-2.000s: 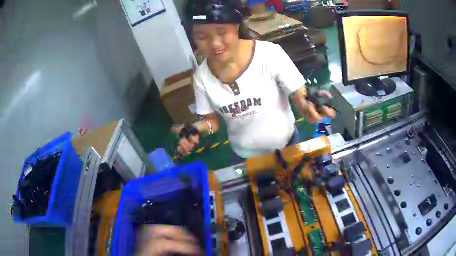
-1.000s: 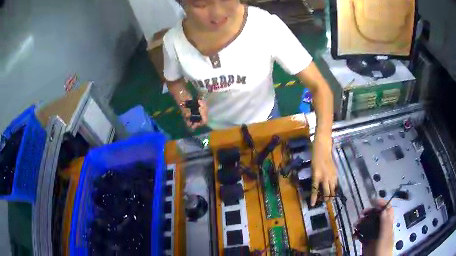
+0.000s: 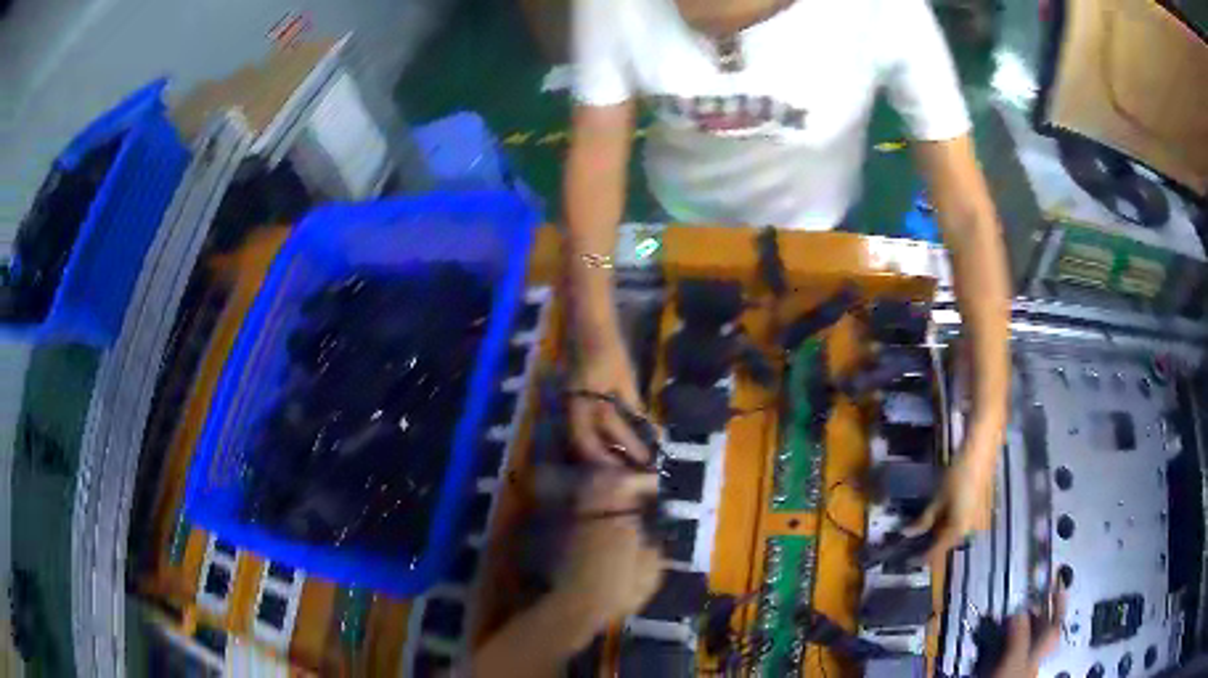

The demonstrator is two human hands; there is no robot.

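Note:
My left hand (image 3: 603, 563) is blurred, over the gap left of the orange fixture tray (image 3: 749, 497). A thin black cord crosses it and a dark shape lies beside it; its grip is unclear. My right hand (image 3: 1031, 646) is at the lower right, cut off by the bottom edge, with a black power adapter (image 3: 988, 638) at its fingers. Black adapters (image 3: 702, 311) sit in the tray's white socket rows, beside the green connector strip (image 3: 799, 431). The other person's hand (image 3: 612, 427) is close above my left hand; their other hand (image 3: 956, 510) is at the right socket row.
A blue basket (image 3: 519, 285) heaped with black adapters rests over the trays on the left. Another blue basket (image 3: 113, 219) stands at the far left by the green belt (image 3: 47, 457). A grey plate with holes (image 3: 1106, 490) lies right. A monitor (image 3: 1126, 86) is upper right.
My left hand has come into view from the bottom. My right hand shows lower. The other person's one hand has reached down to the left row. The view has shifted, moving the tray rightward.

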